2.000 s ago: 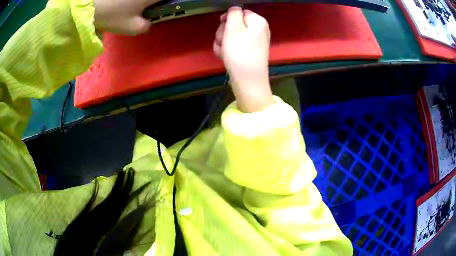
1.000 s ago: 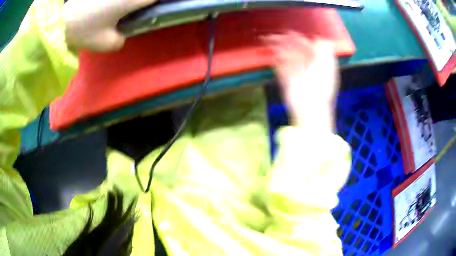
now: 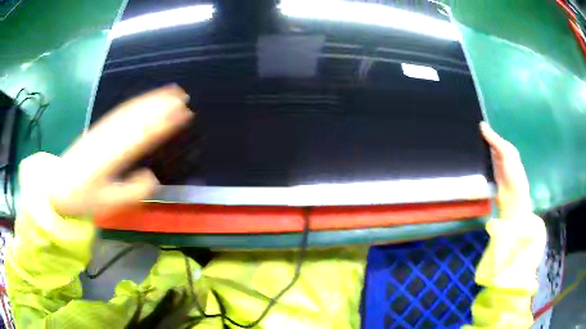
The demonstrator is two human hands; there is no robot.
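An all-in-one PC unit (image 3: pixel 289 128) lies screen up on a red-orange foam pad (image 3: pixel 257 220). Its screen is dark, with bright light reflections and a small white label at the upper right. A thin black cable (image 3: pixel 301 254) comes from under its near edge and loops down over my lap. My left hand (image 3: pixel 122 154) is blurred, raised over the left side of the screen with fingers apart, holding nothing. My right hand (image 3: pixel 507 164) lies against the unit's right edge near the lower corner; its fingers are partly hidden, and it steadies the edge.
The green bench top (image 3: pixel 527 103) surrounds the unit. A black adapter (image 3: pixel 9 132) with a thin cord lies at the far left. A blue lattice crate (image 3: pixel 427 283) is below the bench edge at the right. Part of a white board with a red edge shows beyond my right sleeve.
The view has lifted, and the whole screen now shows. My right hand has moved from the front of the foam to the unit's right edge. My left hand has left the unit's left end.
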